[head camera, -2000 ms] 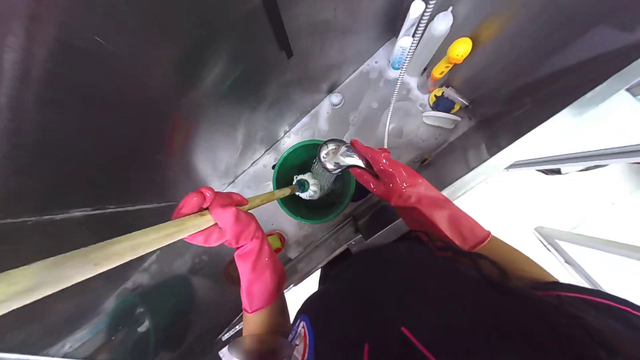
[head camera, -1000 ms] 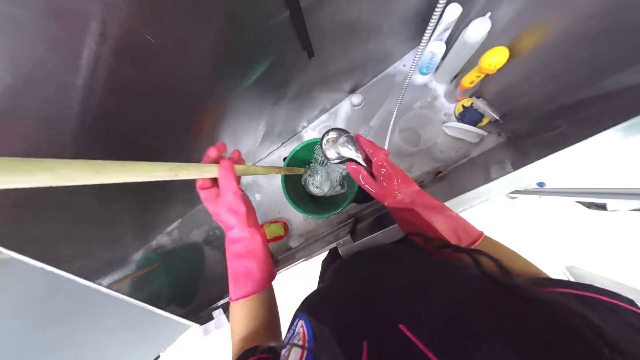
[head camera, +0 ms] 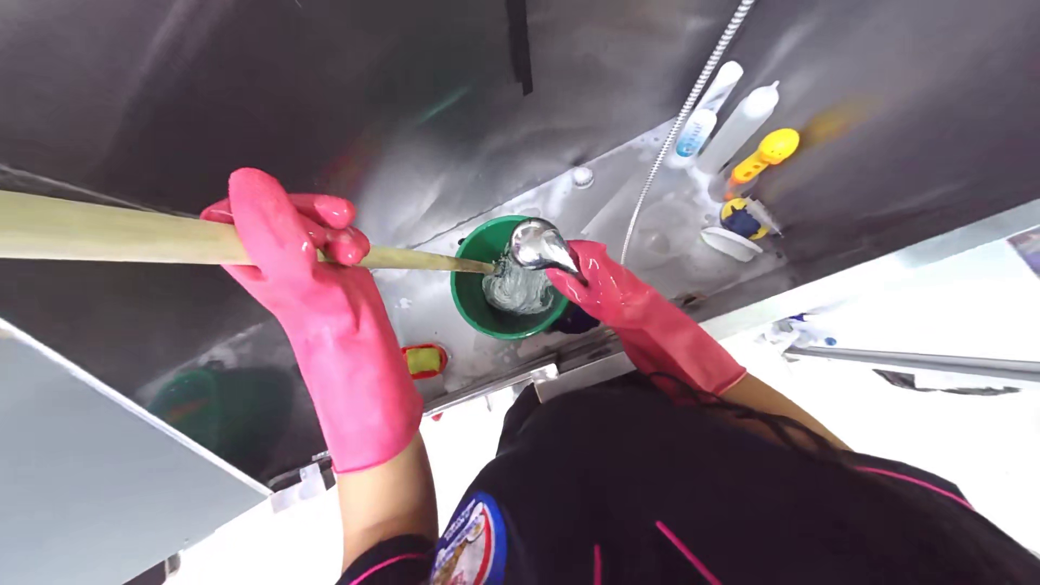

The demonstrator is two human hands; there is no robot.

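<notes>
My left hand, in a pink rubber glove, is closed around a pale wooden pole. The pole's far end reaches into a green plastic bucket, where a whitish mop head lies in water. In my right hand, gloved the same way, is a chrome spray head held over the bucket's rim. Water seems to run from it onto the mop head. The bucket stands on the wet metal floor of a sink; a metal hose hangs across the sink's back wall.
Right of the hose stand white bottles, a yellow and orange bottle, a yellow and dark blue container and a white oval object. A red dish with a yellow-green sponge lies left of the bucket. A grey panel borders the lower left.
The pole's near end has swung from the lower left to the upper left since two seconds ago. My left hand has loosened and closed again on it. The spray head stays over the bucket.
</notes>
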